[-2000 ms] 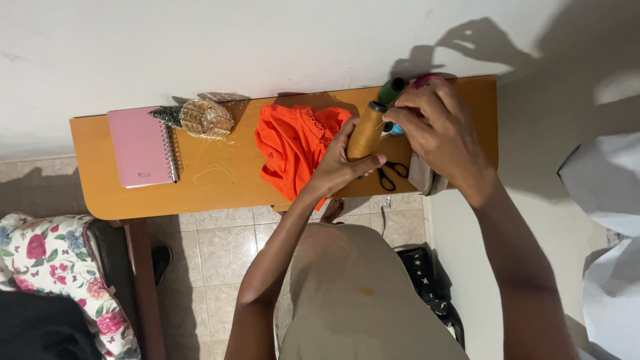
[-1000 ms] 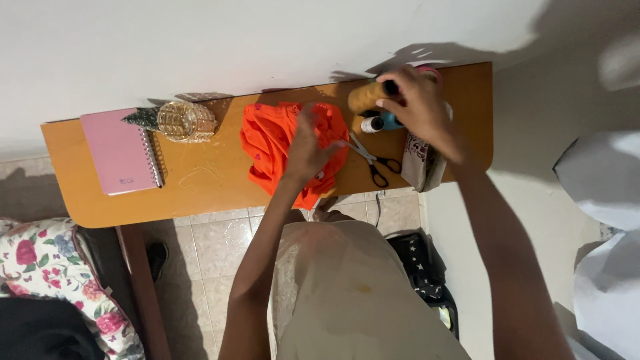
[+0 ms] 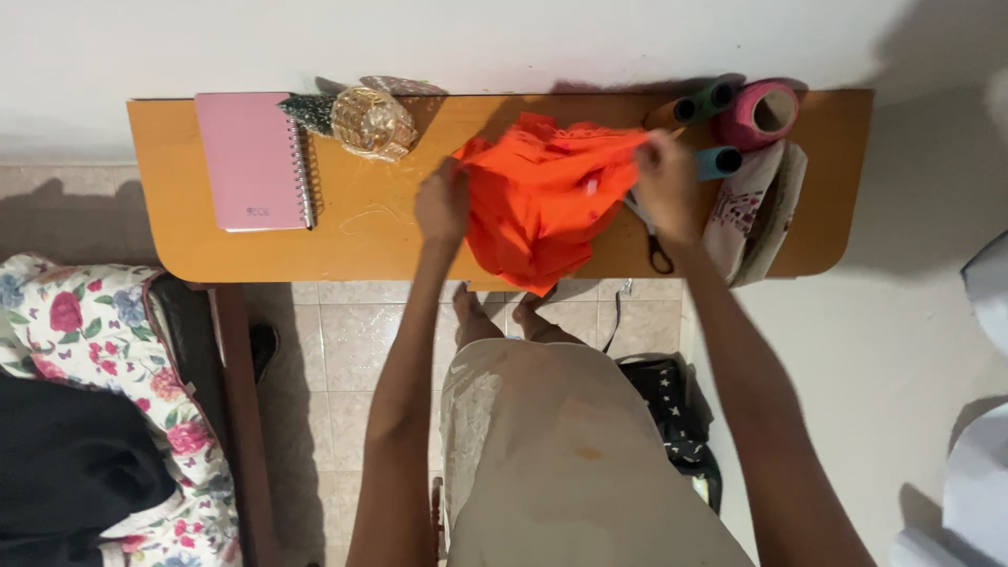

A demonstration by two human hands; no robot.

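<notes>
An orange cloth garment [image 3: 543,205] is spread between my hands over the middle of the wooden table, its lower part hanging at the front edge. My left hand [image 3: 442,201] grips its left upper corner. My right hand [image 3: 668,177], slightly blurred, grips the right upper corner. Partly hidden beside my right hand lie scissors [image 3: 660,253] with dark handles. Behind that hand are a brown thread spool [image 3: 669,114], a green thread spool [image 3: 715,98], a blue thread spool [image 3: 718,163] and a large pink thread cone [image 3: 756,116].
A fabric pouch [image 3: 756,213] sits at the table's right. On the left are a pink spiral notebook [image 3: 248,161], a small artificial tree [image 3: 309,113] and a woven basket [image 3: 372,122]. The wooden table [image 3: 835,181] stands against a wall. A floral cloth [image 3: 94,323] lies at lower left.
My right hand has let go of the brown thread spool, now lying by the green one, and has taken hold of the orange garment. My left hand has closed on the garment's other side, which lay bunched on the table.
</notes>
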